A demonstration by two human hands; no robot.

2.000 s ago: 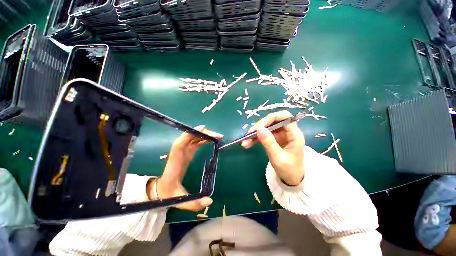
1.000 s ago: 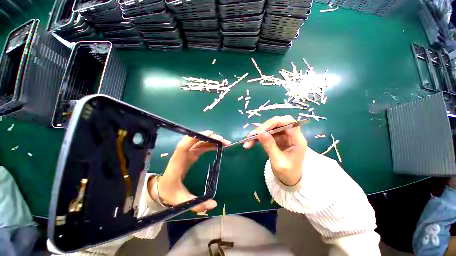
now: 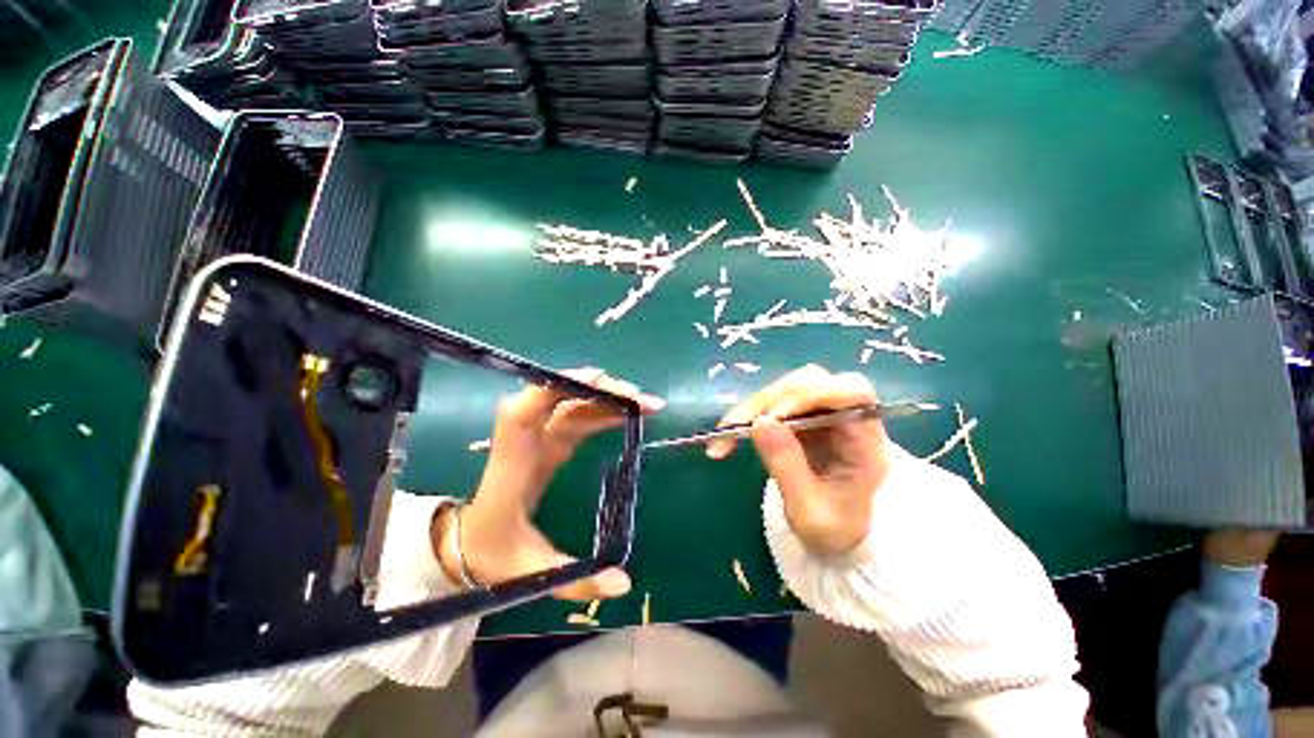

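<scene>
A black phone or tablet frame [image 3: 260, 476] with a large open window is tilted at the left, its closed end toward the lower left. An orange flex cable [image 3: 326, 454] and a round camera opening [image 3: 368, 381] show inside it. My left hand [image 3: 522, 483] grips the frame's narrow open end, fingers at the top edge and thumb at the bottom corner. My right hand [image 3: 821, 450] holds thin metal tweezers [image 3: 836, 420] nearly level, with the tip at the short end bar of the frame. Whether the tip touches or holds anything is too small to tell.
Cream liner strips [image 3: 882, 263] lie heaped on the green mat [image 3: 577, 339]. Stacked frames stand at the back [image 3: 591, 79] and left [image 3: 108, 188]. A grey ribbed stack [image 3: 1208, 418] stands at right. Another person's sleeve [image 3: 1218, 649] is at lower right.
The frame's closed end dipped, then rose again. The tweezers' tip has moved down along the short end bar, and my right hand is slightly lower, with the tweezers flatter.
</scene>
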